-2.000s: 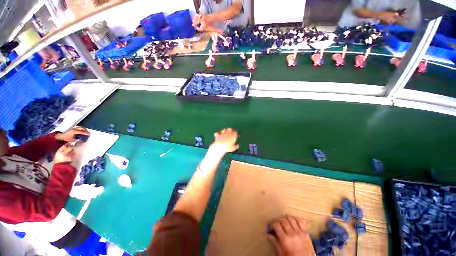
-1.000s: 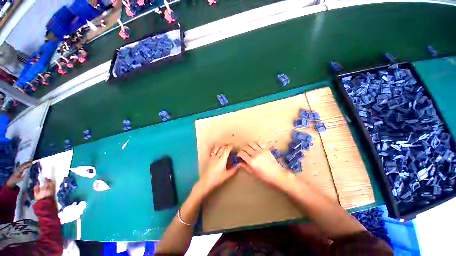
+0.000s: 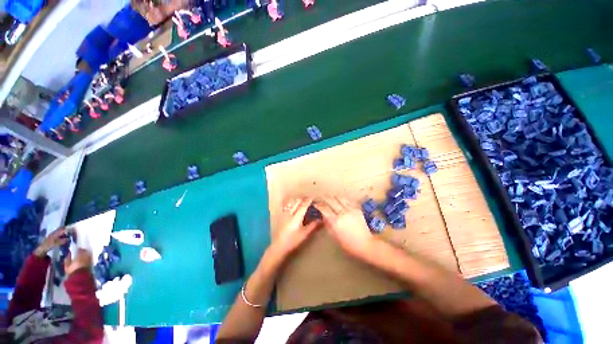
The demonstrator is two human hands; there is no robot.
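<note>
My left hand [image 3: 293, 225] and my right hand [image 3: 343, 222] meet over the left-middle part of the cardboard sheet [image 3: 336, 275]. A small dark blue plastic part [image 3: 312, 214] shows between their fingertips; the fingers partly hide it. Both hands are bare, with a thin band on my left wrist. A loose pile of the same blue parts [image 3: 401, 191] lies on the cardboard just right of my right hand.
A large black-rimmed parts tray [image 3: 501, 181] stands right of the cardboard, above a blue crate [image 3: 561, 316]. A smartphone [image 3: 226, 249] lies to the left. The green belt [image 3: 349, 80] carries spaced blue parts and a small tray [image 3: 161, 107] stands beyond. A neighbour's hand [image 3: 79, 261] shows far left.
My left hand has come back from the belt to the cardboard and met my right hand at the part. The view has tilted down and turned.
</note>
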